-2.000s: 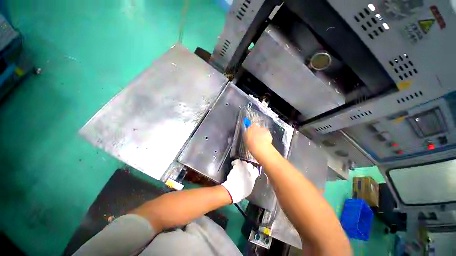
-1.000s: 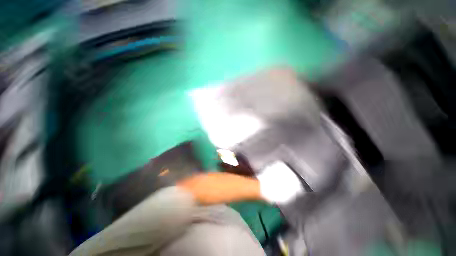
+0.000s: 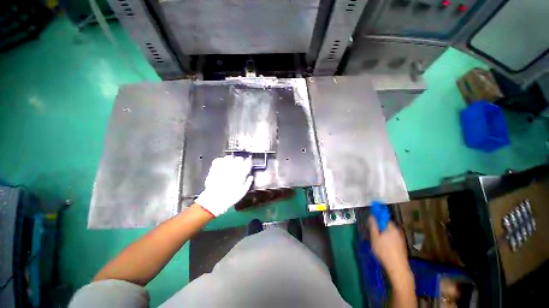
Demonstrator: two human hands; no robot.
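A silver-grey mould plate (image 3: 251, 123) lies at the centre of the press table (image 3: 292, 141). A thin wire handle sticks out from its near edge. My left hand (image 3: 226, 183), in a white knit glove with a red cuff, is closed on the left part of this handle; the glove hides the fingertips' exact hold. My bare right hand (image 3: 388, 240) is off the table's near right corner, closed on a bright blue air blow gun (image 3: 380, 215). The gun's nozzle cannot be made out.
Steel side shelves (image 3: 141, 156) flank the centre. The press body (image 3: 241, 27) stands behind. At lower right are a blue bin (image 3: 424, 280) and a core bar (image 3: 519, 224) on brown cardboard (image 3: 502, 198). A blue crate (image 3: 484, 126) and carton (image 3: 478, 85) stand on the floor.
The view has turned, after a blurred frame. My right hand has moved from over the mould plate to beyond the table's right corner with the blue gun. My left hand remains at the plate's near edge.
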